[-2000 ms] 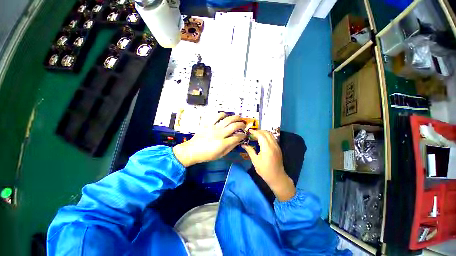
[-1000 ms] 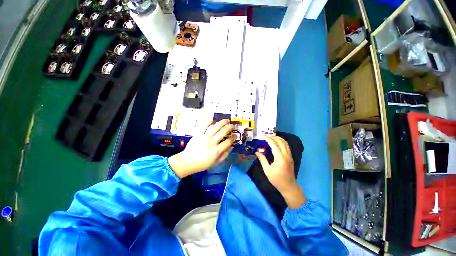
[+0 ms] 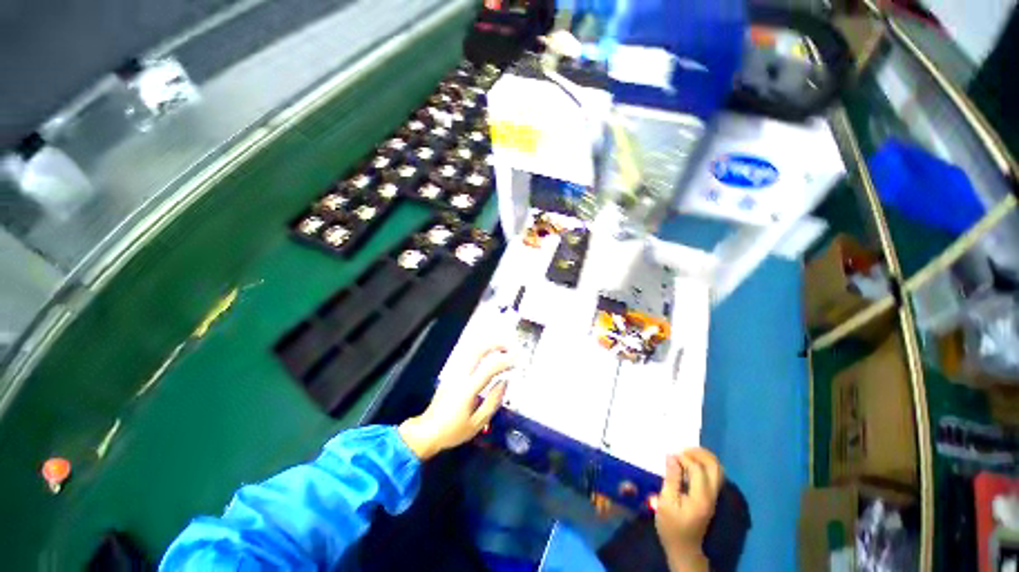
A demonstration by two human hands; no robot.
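Observation:
The orange and black fixture [image 3: 631, 333] sits mid-bed on the white machine bed [image 3: 559, 374], with a round electronic unit in it, blurred. My left hand [image 3: 460, 404] rests on the bed's front left edge, fingers spread, with nothing seen in it. My right hand [image 3: 689, 497] is at the front right corner beside a red-lit button, fingers bent over the edge, with nothing seen in it. Neither hand touches the fixture. The black rectangular block [image 3: 569, 257] lies behind it to the left. The brown-copper block [image 3: 542, 231] is at the rear left.
The machine's white arch [image 3: 760, 184] with a blue oval logo stands over the bed. Black trays [image 3: 358, 324] lie on the green bench at left, several pockets holding units. Shelves with cardboard boxes [image 3: 883, 413] stand at right. A small red round object [image 3: 56, 472] is at far left.
The view has tilted up and shows the arch. The fixture with its unit has moved back from the front edge. Both hands are off it and now far apart at the bed's front edge.

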